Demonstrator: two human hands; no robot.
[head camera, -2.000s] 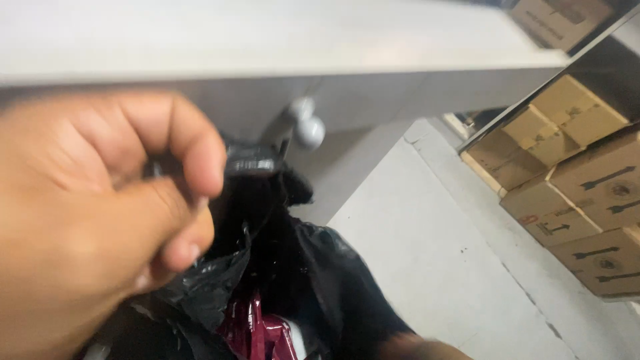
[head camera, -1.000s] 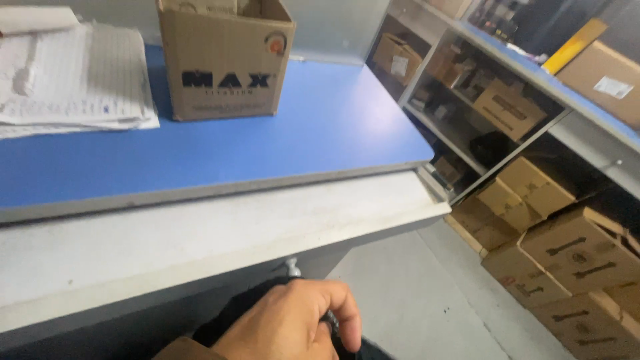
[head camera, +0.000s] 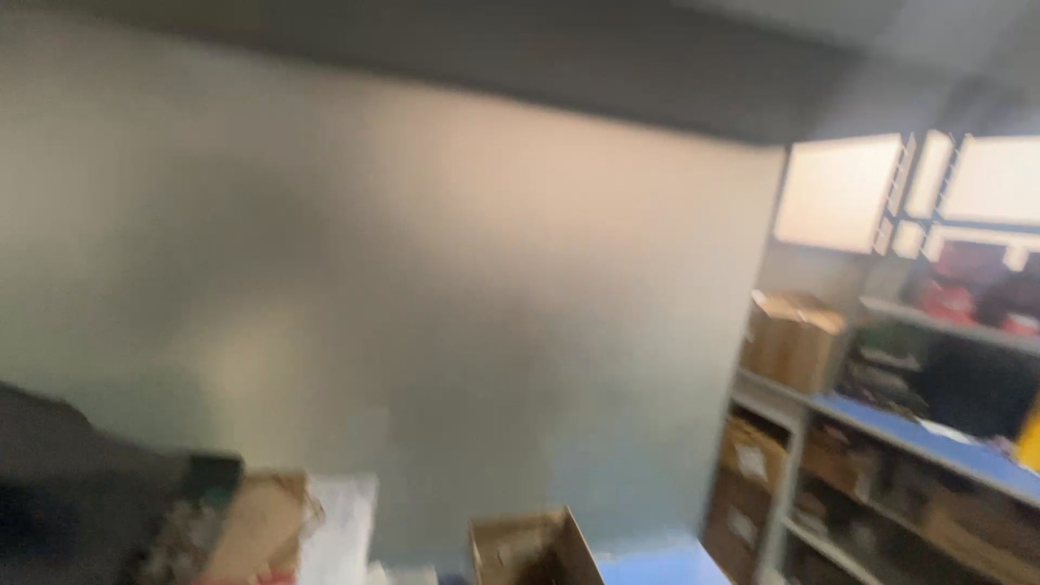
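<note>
Neither my left hand nor my right hand shows in the head view. Along the bottom edge an open cardboard box (head camera: 532, 546) stands on a blue tabletop (head camera: 662, 566), in front of a frosted panel (head camera: 455, 309). To the left of the box are white papers (head camera: 337, 520) and a brown cardboard piece (head camera: 258, 520). A dark, blurred shape (head camera: 73, 487) fills the lower left corner; what it is cannot be told.
At the right, shelving (head camera: 829, 548) holds cardboard boxes, and another cardboard box (head camera: 788, 341) sits above it near the panel's edge. Blurred red items (head camera: 946, 301) lie on an upper shelf (head camera: 975, 325). Bright window panes (head camera: 841, 195) are behind.
The view has swung up, away from the drawer and floor to the frosted panel. The hand seen at the drawer's knob a second ago has left view, as has the black bag seen earlier.
</note>
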